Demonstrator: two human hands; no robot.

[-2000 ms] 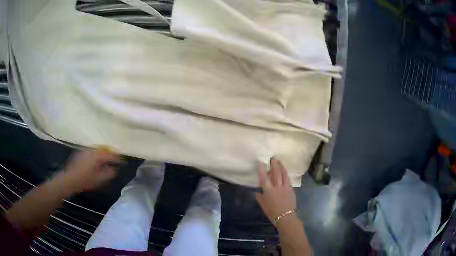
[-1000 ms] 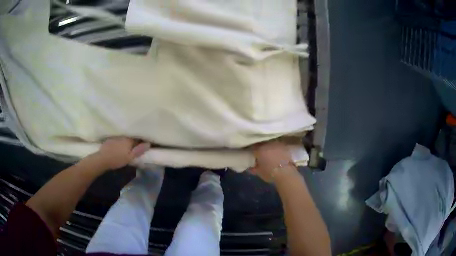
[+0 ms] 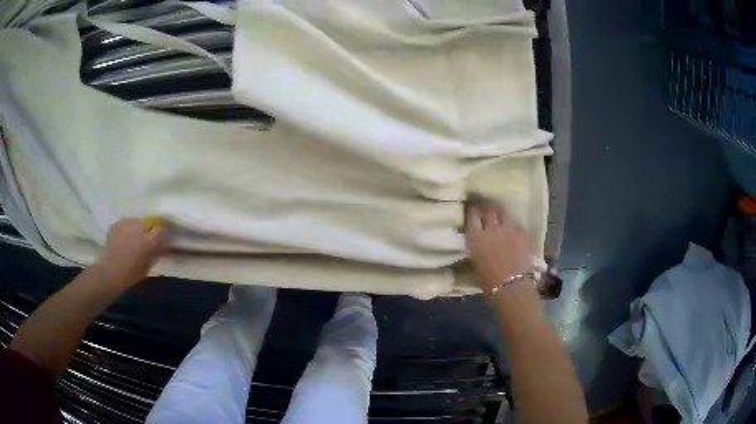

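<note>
A large cream garment [image 3: 331, 182] lies in long folds across the rack of steel tubes [image 3: 157, 62], which show dark and silver through a gap at the upper left. My left hand [image 3: 135, 248], with a yellow spot on a finger, holds a fold of the garment near its lower left edge. My right hand [image 3: 497, 240] is on the garment at its lower right, blurred, its fingertips at a fold; whether it grips cannot be told. A thin pale strip [image 3: 157, 37] crosses the gap.
The rack's grey frame edge [image 3: 560, 124] runs down the right side. More tubes [image 3: 414, 377] lie low behind my legs. A pale blue-white cloth heap [image 3: 692, 323] is at the lower right, a wire basket [image 3: 713, 95] at the upper right.
My left hand has moved left and slightly up. My right hand has moved right and up from the near edge. The rolled near edge now lies flatter, with a fold above it.
</note>
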